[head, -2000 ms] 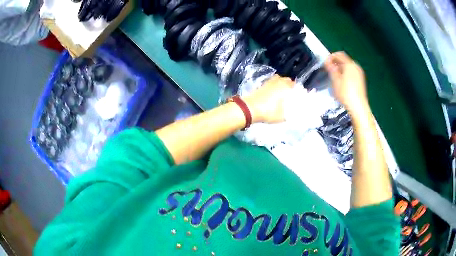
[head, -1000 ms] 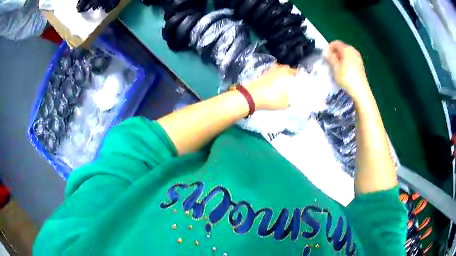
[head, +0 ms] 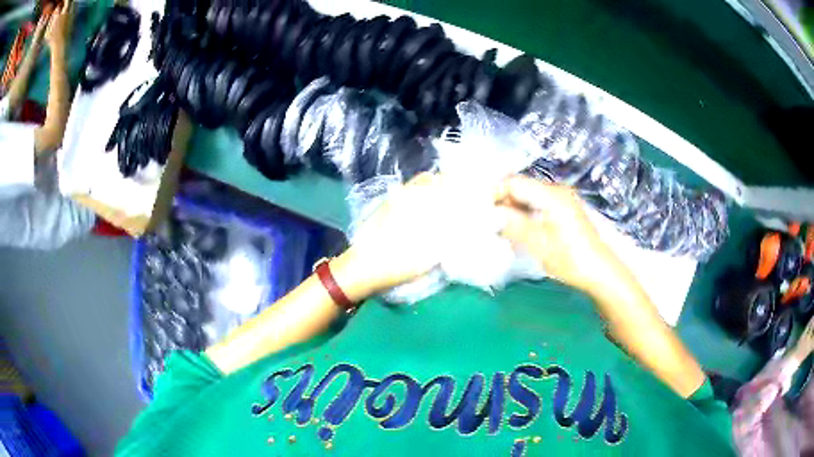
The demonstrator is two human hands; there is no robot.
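Observation:
Thin clear poly bags [head: 486, 156] bunch up white and glaring between my hands. My left hand [head: 402, 228], with a red band at the wrist, is closed on the pile from the left; glare hides its fingertips. My right hand [head: 553, 223] is at the pile's right side, fingers and thumb pinched on the film. Unbagged black headphones (?) [head: 330, 45] stand in long ribbed rows beyond my hands. Bagged ones under shiny film [head: 625, 165] form a row to the right. Crinkled film [head: 326, 125] also covers part of the nearer row at left.
A blue crate [head: 138, 312] with bagged black units is on the floor at left. A carton [head: 125, 210] with black units stands at upper left, beside another person's arm [head: 58, 80]. Orange-and-black headphones [head: 759, 294] are at right, near another person's pink sleeve [head: 759, 411]. A white sheet [head: 656, 277] lies under the bagged row.
The view has turned, showing more of the bench's left end and the orange-and-black units. My right hand has come down from the far bench edge, closer to my left hand at the poly bags.

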